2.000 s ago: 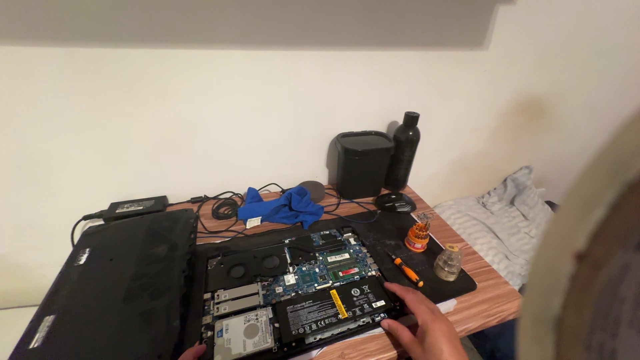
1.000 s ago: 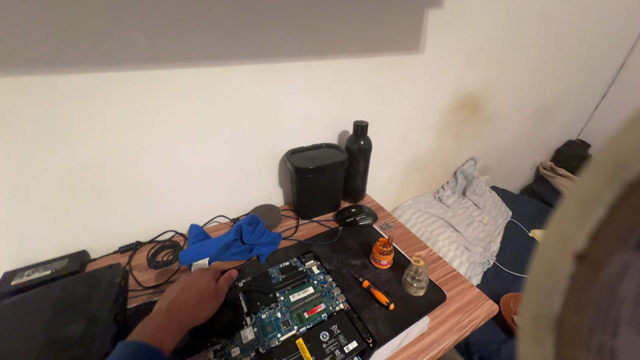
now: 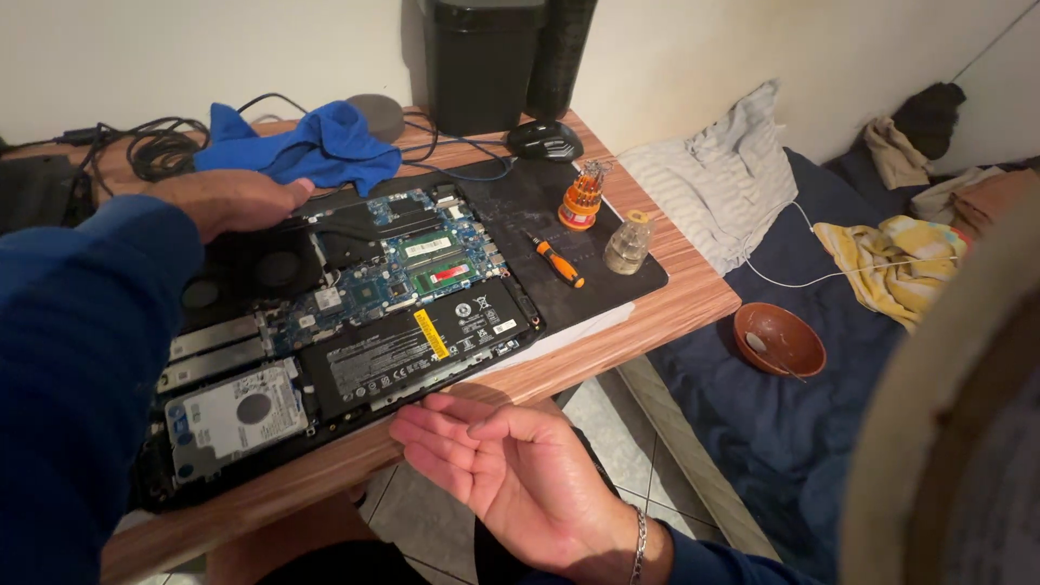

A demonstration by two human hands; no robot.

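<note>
An opened laptop chassis lies on a black mat on the wooden desk, with its circuit board, battery and hard drive exposed. My left hand reaches over the chassis's far edge, beside a blue cloth; its underside is hidden, so whether it grips anything is unclear. Palm up, my right hand is at the desk's front edge, its fingertips by the chassis's near edge, with nothing in it. An orange and black screwdriver lies on the mat right of the chassis.
An orange bit holder, a clear container and a black mouse are at the right of the desk. Behind stand a black bin and a dark bottle. Cables lie at back left. A brown bowl rests on the bed.
My right hand, at the laptop's right front corner two seconds ago, is now palm up at its front edge. My left hand has come up over the laptop's far side. The view has shifted considerably.
</note>
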